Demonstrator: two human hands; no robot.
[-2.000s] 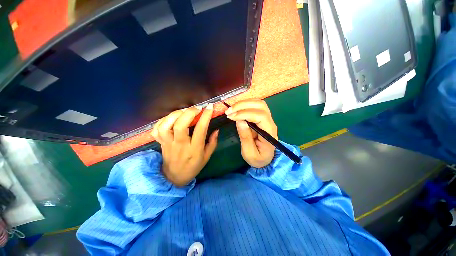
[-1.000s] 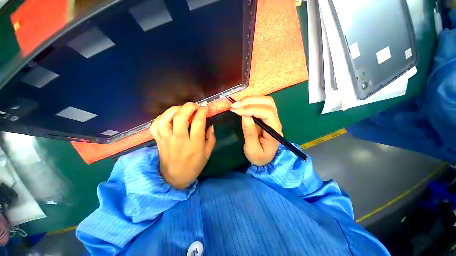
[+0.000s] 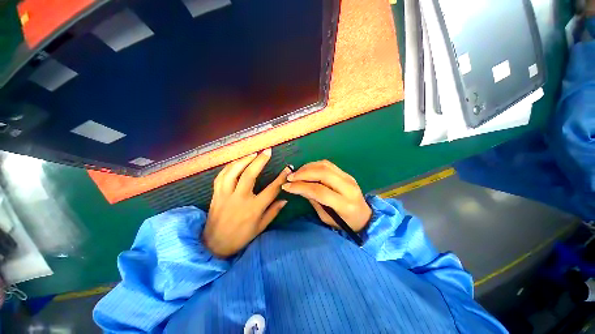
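Note:
The dark tablet housing (image 3: pixel 215 78) lies on the red-orange mat (image 3: pixel 365 59), with pale square patches on its inner face. A dark striped part sheet (image 3: pixel 186 189) lies on the green surface below the mat's near edge. My left hand (image 3: pixel 241 205) rests over this sheet with its fingers spread. My right hand (image 3: pixel 329 196) holds a slim black tool (image 3: pixel 342 225). The tool's tip is close to my left index fingertip. Whether a tiny part is at the tip is too small to tell.
Stacked housings (image 3: pixel 492 65) with white separator sheets (image 3: pixel 450 127) stand right of the mat. Another person's blue sleeve (image 3: pixel 574 137) is at the far right. Pale clear plastic (image 3: pixel 39 209) and white sheets lie at the left. A second red-orange piece (image 3: pixel 55 16) shows at top left.
Both hands have moved down from the housing's near edge to the striped sheet. The right hand still holds the tool. The housing appears slightly higher in view.

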